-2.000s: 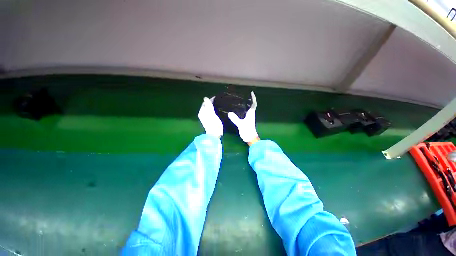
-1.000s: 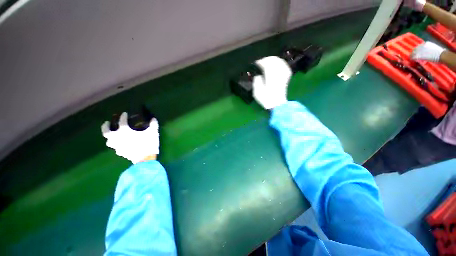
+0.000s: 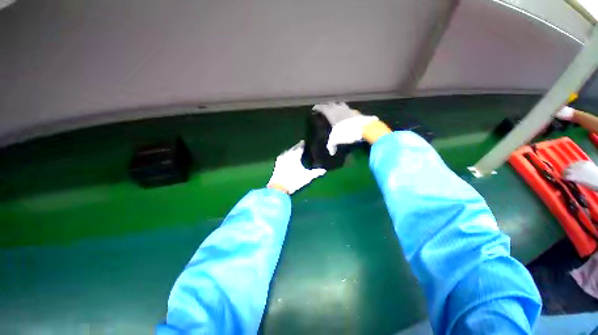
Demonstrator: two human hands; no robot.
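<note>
A black box (image 3: 320,145) is between my two white-gloved hands over the green belt (image 3: 229,178), near the picture's middle. My left hand (image 3: 294,171) grips its lower left side. My right hand (image 3: 344,125) lies over its top and right side. The fingers hide part of the box, and I cannot tell whether it is open. Another black box (image 3: 160,163) stands on the belt at the left, with no hand on it. A further dark box (image 3: 413,129) shows partly behind my right forearm.
A slanted pale post (image 3: 539,108) stands at the right. Beyond it are a red tray (image 3: 557,186) with black strap-like items and another person's gloved hands (image 3: 582,174). A pale panel (image 3: 197,52) runs behind the belt. The dark-green worktop edge (image 3: 315,262) is nearest me.
One second ago my hands were apart, each at a different box. Now both are on one box. The left hand has let go of the box at left. The view has also turned.
</note>
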